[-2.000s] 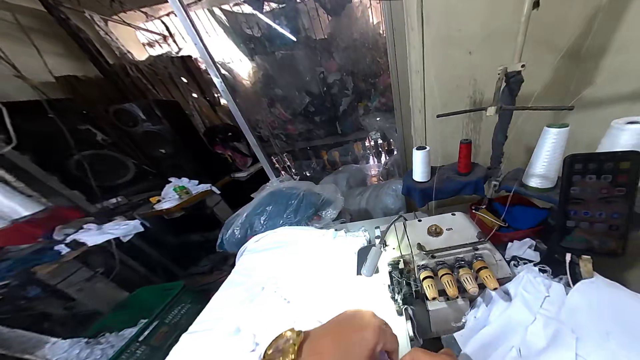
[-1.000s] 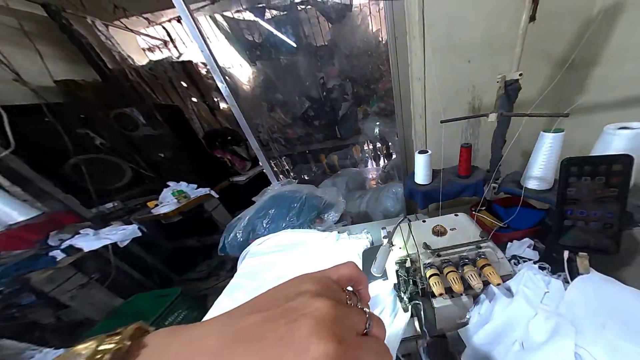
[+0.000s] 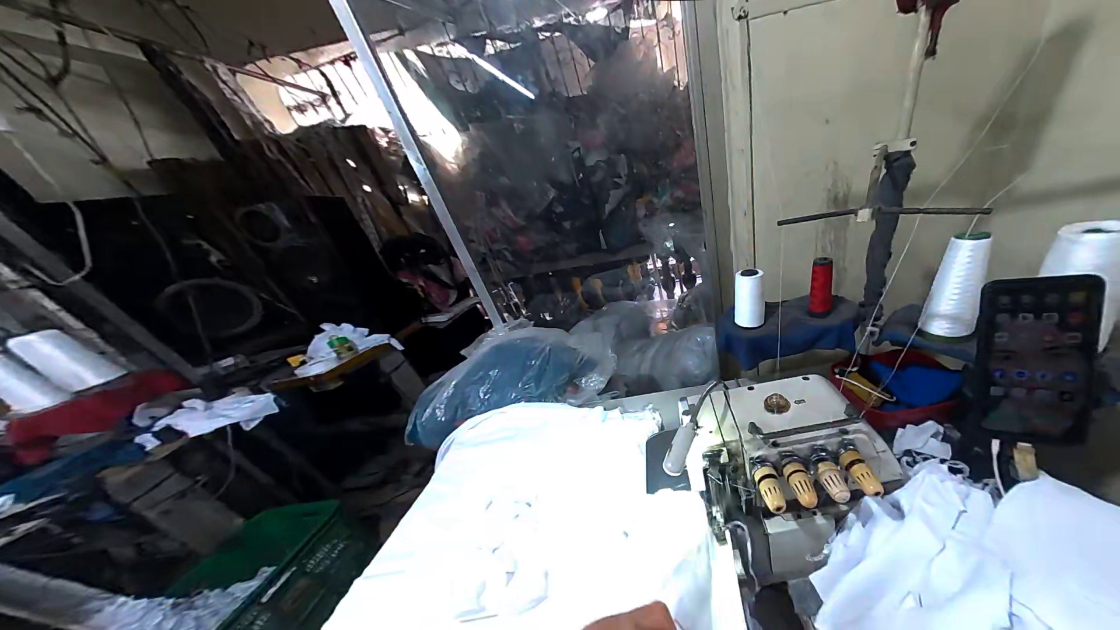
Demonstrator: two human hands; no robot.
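Only a small part of a hand, seemingly my left hand (image 3: 634,618), shows at the bottom edge, over the near end of a pile of white fabric (image 3: 534,516); its fingers are mostly cut off. My right hand is out of view. Just right of the fabric stands an overlock sewing machine (image 3: 801,402) with several yellowish tension knobs (image 3: 798,481) and a small lit lamp (image 3: 678,451) beside its needle area. More white cloth pieces (image 3: 945,542) lie at the machine's right.
Thread cones, white (image 3: 749,299) and red (image 3: 821,287), stand behind the machine under a thread stand (image 3: 884,212). A tablet or phone (image 3: 1039,359) is upright at right. A plastic-wrapped bundle (image 3: 507,376) lies behind the fabric; a green crate (image 3: 297,560) stands lower left.
My left hand, which reached across the white fabric beside the machine one second ago, has drawn back to the bottom edge. Its gold watch and rings no longer show.
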